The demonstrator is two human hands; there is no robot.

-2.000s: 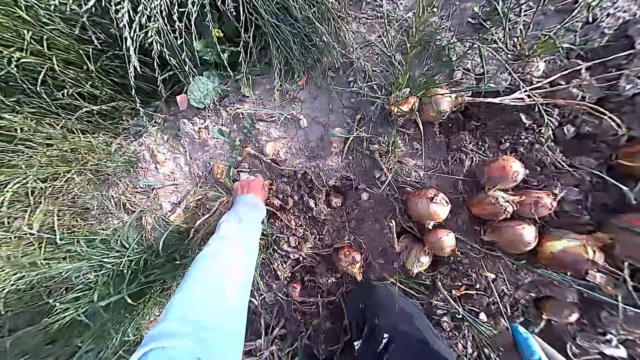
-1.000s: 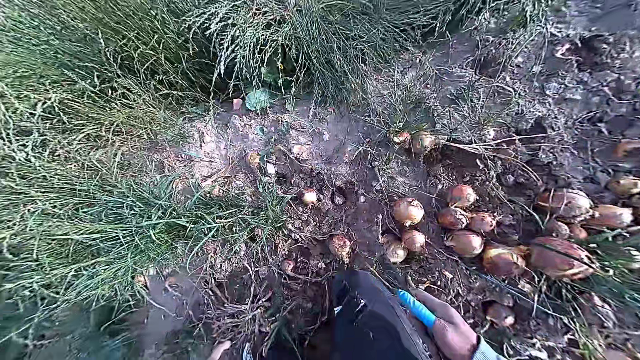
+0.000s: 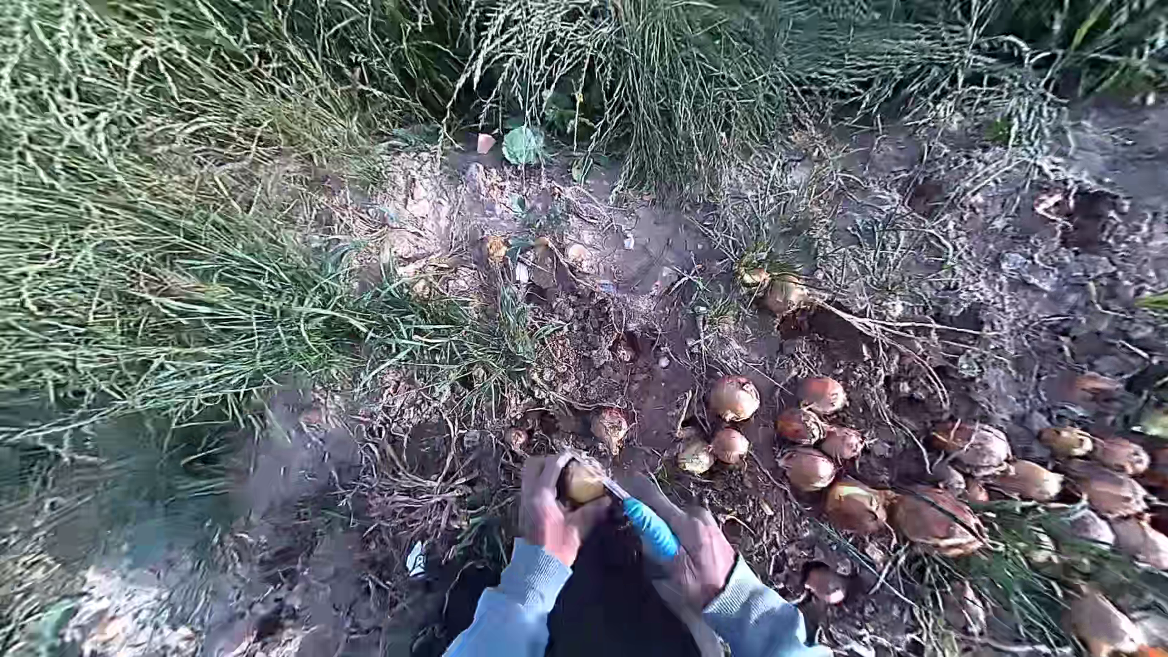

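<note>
My left hand (image 3: 550, 516), at the lower middle, is closed around a yellow-brown onion (image 3: 584, 482). Just right of it, my right hand (image 3: 689, 540) grips the blue handle of a small hand tool (image 3: 650, 527). The tool's narrow metal end meets the onion's right side; its exact kind is too blurred to tell. A single onion (image 3: 609, 427) lies on the soil just above my hands. To the right, a group of three onions (image 3: 734, 399) lies close together.
Many more onions (image 3: 938, 520) lie in a band across the soil at the right. Two onions (image 3: 785, 295) sit near dry stalks farther up. Tall grass (image 3: 164, 255) borders the soil at the left and top. My dark trouser leg (image 3: 598, 589) is between my forearms.
Two seconds ago my left hand was reaching to the soil at the upper left; now it holds an onion near my body. My right hand has brought the blue-handled tool against that onion.
</note>
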